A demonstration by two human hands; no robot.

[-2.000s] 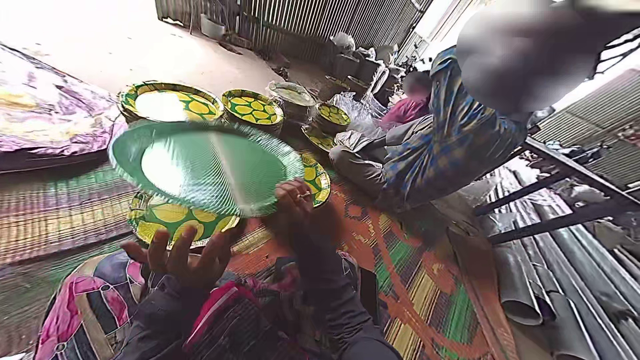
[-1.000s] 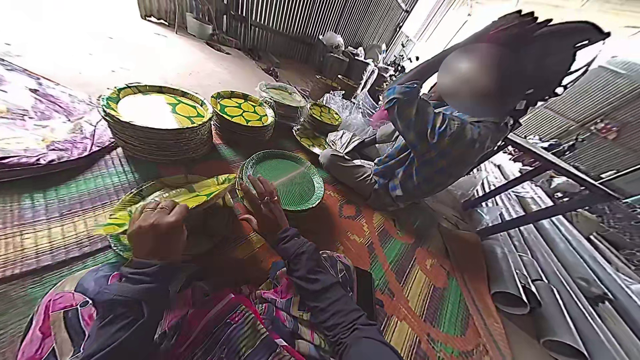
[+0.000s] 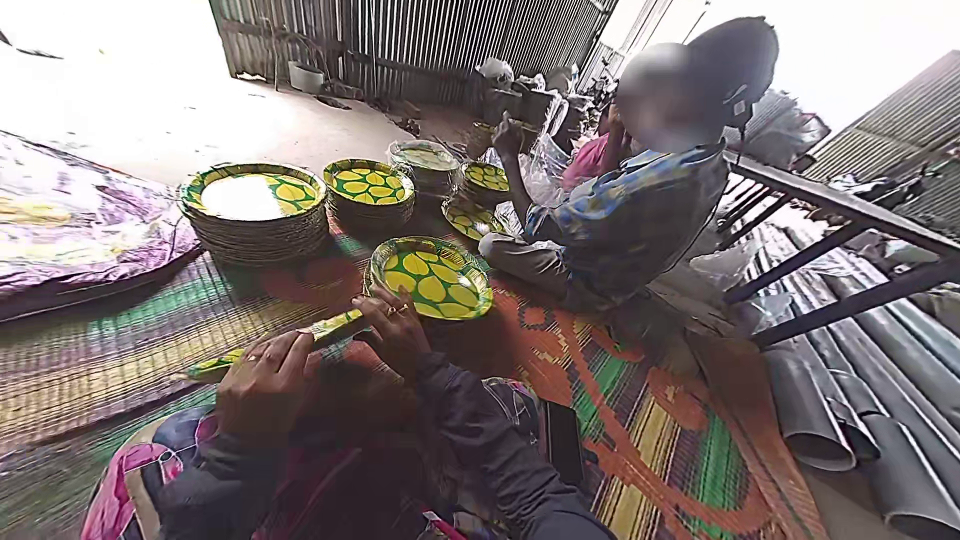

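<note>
A round green-and-yellow patterned plate [image 3: 335, 327] is tilted nearly edge-on in front of me. My left hand [image 3: 262, 375] grips its near side, and my right hand [image 3: 394, 322] is at its right end, fingers close to a stack of like plates [image 3: 431, 283]. That stack stands on the woven mat just beyond my right hand. Behind it are a taller, wider stack [image 3: 255, 225] at the left and a smaller stack [image 3: 369, 191] beside it. Whether the tilted plate is one or several pressed together cannot be told.
A person in a checked shirt [image 3: 630, 210] sits at the right, near small plate stacks [image 3: 486, 178] and a plastic-wrapped stack [image 3: 424, 161]. A dark phone [image 3: 562, 442] lies by my right forearm. Metal pipes [image 3: 817, 435] and a metal frame [image 3: 840, 311] are at the right, purple sheeting [image 3: 82, 225] at the left.
The green plate face seen on the stack one second ago now shows yellow patterned. The plate in my left hand has turned edge-on. The seated person's raised arms have come down.
</note>
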